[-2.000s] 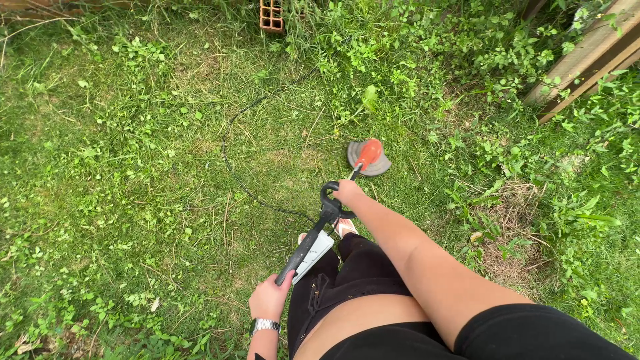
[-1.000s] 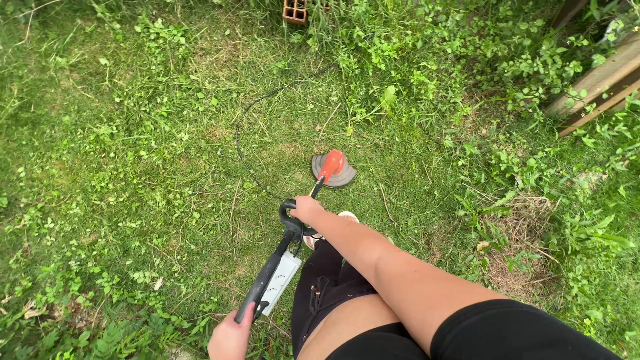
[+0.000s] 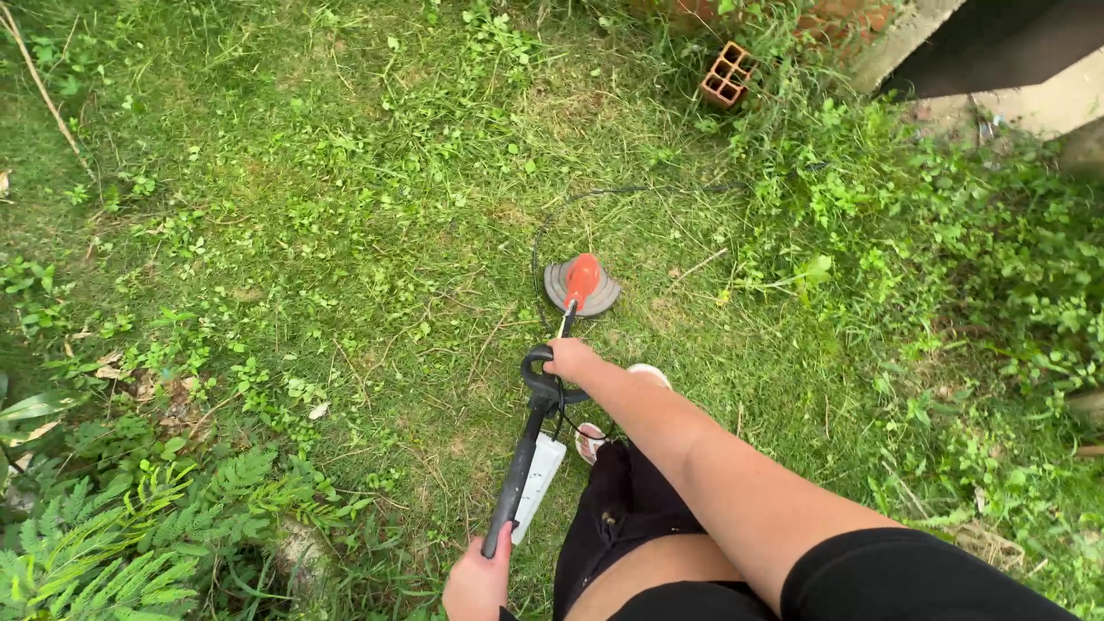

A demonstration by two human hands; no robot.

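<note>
An electric string trimmer (image 3: 520,470) with a black shaft slants from the bottom centre up to its orange motor housing (image 3: 583,278) and grey guard, which sit low over the grass. My right hand (image 3: 571,358) is closed around the black loop handle. Around the rear end of the shaft my left hand (image 3: 479,576) is closed, partly cut off by the lower edge. A white power strip (image 3: 538,483) lies along the shaft, beside it. A black cord (image 3: 561,207) curves over the grass past the guard. The cutting line is hidden.
A hollow clay brick (image 3: 727,75) lies in taller weeds near a brick wall and a concrete edge (image 3: 906,43) at the upper right. Ferny plants (image 3: 112,526) grow at the lower left. My feet in light footwear (image 3: 590,442) are just right of the shaft.
The view has turned and shifted markedly, bringing more of the wall corner into sight. The trimmer head has swung leftward past my feet since the oldest frame. Both hands have kept their hold.
</note>
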